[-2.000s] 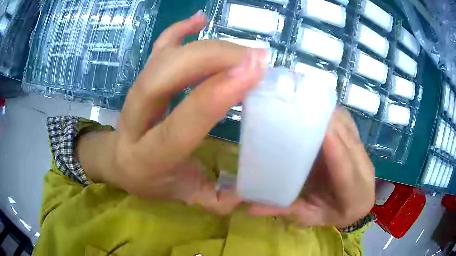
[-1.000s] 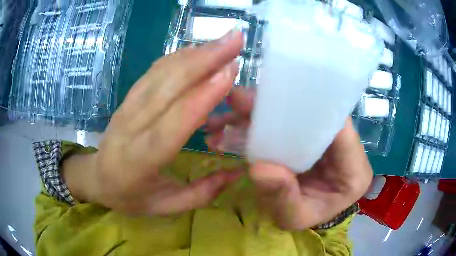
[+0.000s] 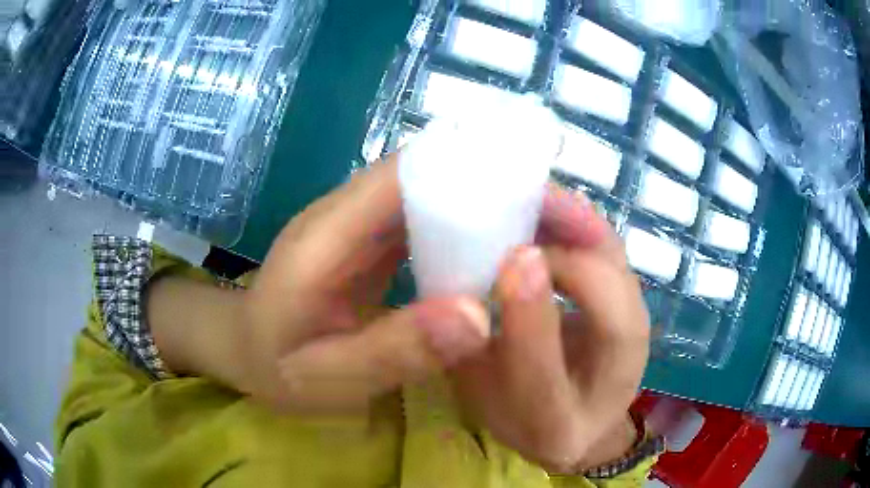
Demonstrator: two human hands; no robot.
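Observation:
A white, slightly translucent housing (image 3: 477, 181) stands upright between my two hands in the middle of the view, its upper part washed out by glare. My left hand (image 3: 343, 305) holds it from the left, with the thumb at its lower end. My right hand (image 3: 572, 334) holds it from the right, with fingertips at its lower right side. The fingers hide part of its lower end. Behind it, the unit blister tray (image 3: 658, 276) has white blocks in columns of pockets.
The clear ribbed rod-part tray (image 3: 162, 124) lies at the left on the green bench top (image 3: 324, 124). A second unit tray (image 3: 811, 305) is at the far right. A crinkled clear bag (image 3: 811, 105) lies at the upper right. A red stool (image 3: 711, 448) stands below the bench edge.
The housing has moved left and down and looks smaller. My left hand has come in from the left and now holds it too. The view has shifted, showing more of the blister tray.

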